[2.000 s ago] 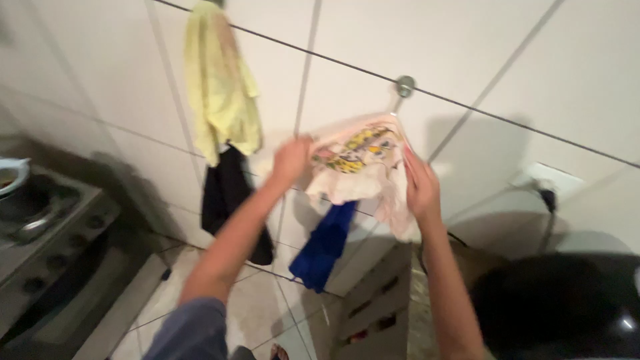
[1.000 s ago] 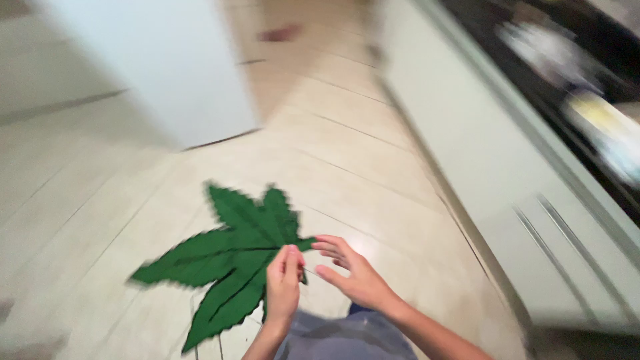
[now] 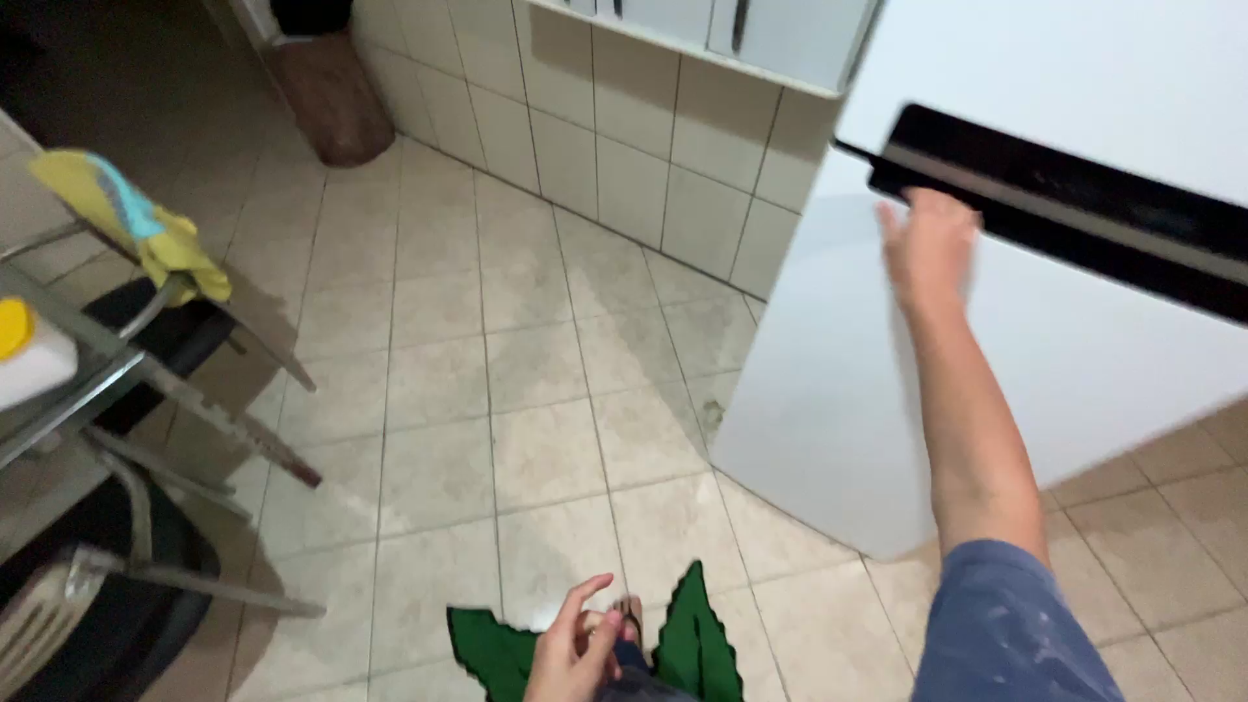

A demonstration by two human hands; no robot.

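Observation:
My right hand (image 3: 931,244) is at the black handle strip (image 3: 1053,200) of a white refrigerator (image 3: 838,390), its fingertips hooked at the strip's lower edge near the left end. Low in the view, my left hand (image 3: 577,643) is raised with loosely curled fingers and nothing seen in it. Behind and beside it lies a green leaf-shaped mat (image 3: 697,634), partly hidden by my hand and body. A sandalled foot (image 3: 631,616) shows next to the left hand.
At the left stand a glass-topped table (image 3: 68,390) and black-seated chairs (image 3: 171,336), one with a yellow cloth (image 3: 180,249) over it. A white cabinet (image 3: 780,39) hangs on the tiled wall. A brown mat (image 3: 331,102) lies at the far left.
The view has turned from the wall hooks, past the floor and counter, to the refrigerator. My hands, near each other a second ago, are now apart, the right one reaching up to the handle.

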